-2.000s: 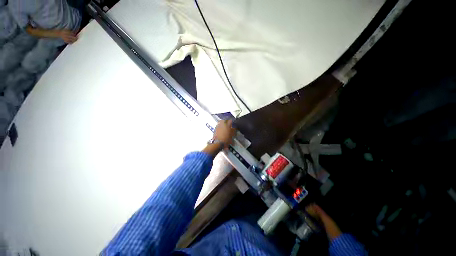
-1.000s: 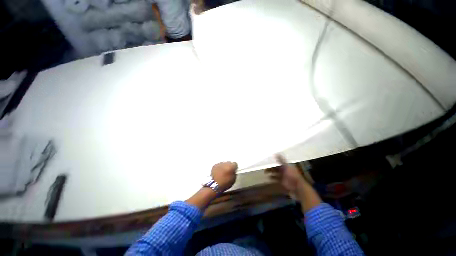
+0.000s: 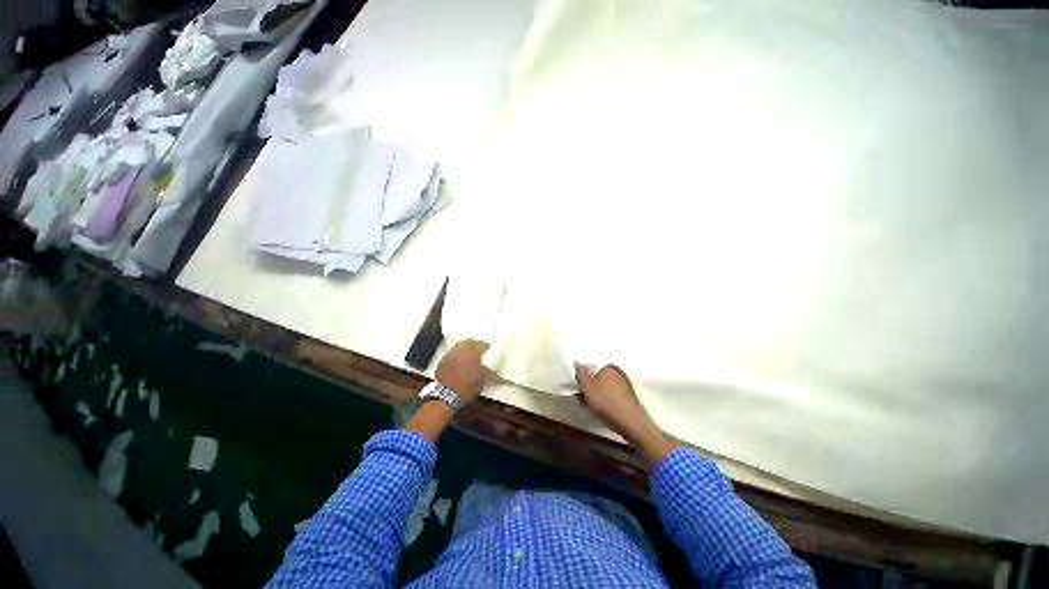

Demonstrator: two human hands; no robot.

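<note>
A wide cream-white fabric ply (image 3: 736, 253) covers most of the table, with slight folds near its front edge. My left hand (image 3: 464, 368) grips the ply's edge near its corner, at the table's front edge. My right hand (image 3: 606, 391) holds the same edge a little to the right, fingertips closed on the cloth. A short dark block (image 3: 426, 342) stands beside my left hand, partly hidden by the cloth's edge.
A pile of grey-white flat pieces (image 3: 328, 201) lies left of the cloth. The worn brown table edge (image 3: 345, 362) runs along my front. Another table at the left holds piled scraps (image 3: 127, 173). White bits lie on the green floor (image 3: 276, 426).
My right hand has left the end cutter and now holds the cloth. My left hand has left the track. The view has swung to the table end; cutter and track are out of view.
</note>
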